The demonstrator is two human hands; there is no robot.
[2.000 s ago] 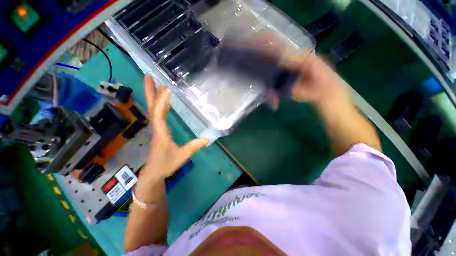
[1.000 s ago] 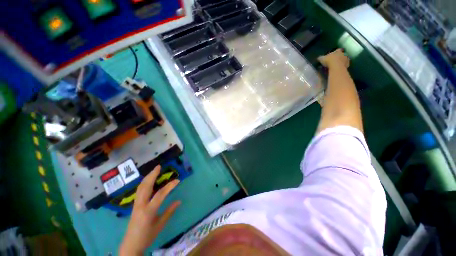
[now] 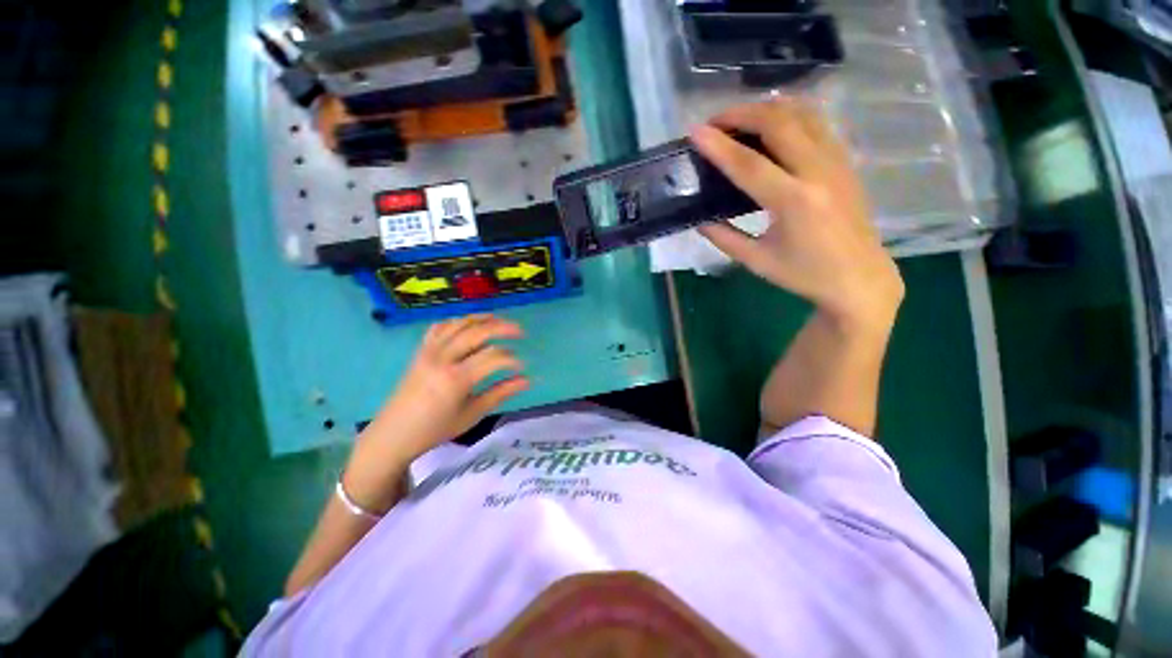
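My right hand [image 3: 810, 212] grips a black housing [image 3: 643, 195] by its right end, hollow side facing up, in the air between the machine and the tray. My left hand [image 3: 456, 375] holds nothing, fingers apart and slightly curled, just below the blue button box [image 3: 473, 280] with its two yellow arrows and red centre. Behind the box, the orange-brown fixture [image 3: 450, 118] sits on the grey base plate [image 3: 309, 193], and a dark housing seems to sit in it under the silver press head [image 3: 386, 58].
The clear blister tray [image 3: 900, 142] is at upper right, with a black housing [image 3: 761, 41] in a pocket. More black housings [image 3: 1054, 527] lie on the dark green line at far right. White stacks [image 3: 52, 411] stand beside cardboard at far left. The teal bench edge runs close to my body.
The view has turned toward the machine. My right hand has come back from the far right and now holds a black housing. My left hand stays near the button box, slightly lower.
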